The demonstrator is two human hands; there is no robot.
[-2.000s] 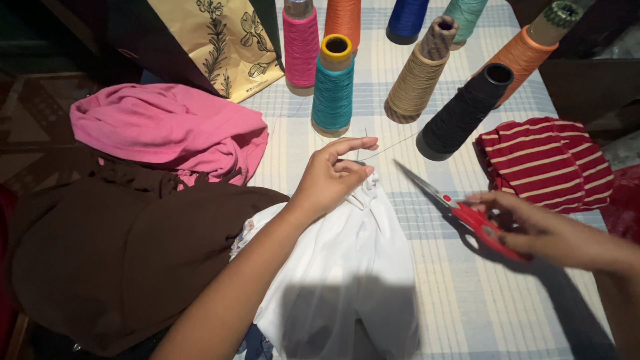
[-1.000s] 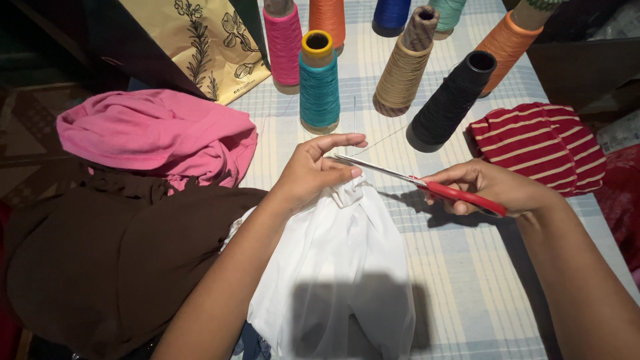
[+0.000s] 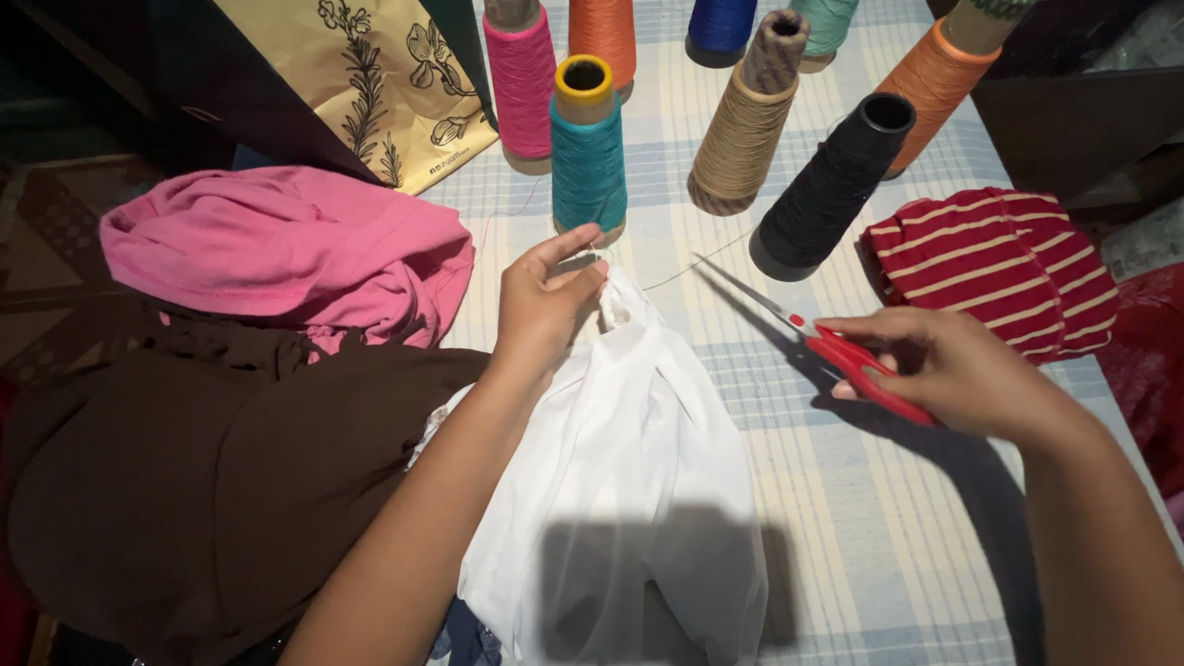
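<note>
My left hand (image 3: 546, 301) pinches the gathered top of a white fabric garment (image 3: 638, 416) between thumb and forefinger. A fine thread (image 3: 689, 268) runs from beside the cloth's top toward the cone of black thread (image 3: 828, 194). In my right hand (image 3: 925, 370) is a pair of red-handled scissors (image 3: 851, 361), its blades closed and pointing up and left, right of the white cloth and apart from it. A teal thread cone (image 3: 589, 166) stands just beyond my left fingertips.
Pink (image 3: 523, 92), tan (image 3: 745, 129), orange (image 3: 943, 88) and blue (image 3: 721, 28) thread cones stand at the back of the checked tablecloth (image 3: 832, 499). Pink cloth (image 3: 287, 250) and dark brown cloth (image 3: 231, 481) lie left, striped red cloth (image 3: 999, 268) right. A printed bag (image 3: 370, 83) stands at back left.
The right hand has brought the scissors to the thread by the left fingers, then drawn them back to the right. My left hand stays at the top of the white cloth.
</note>
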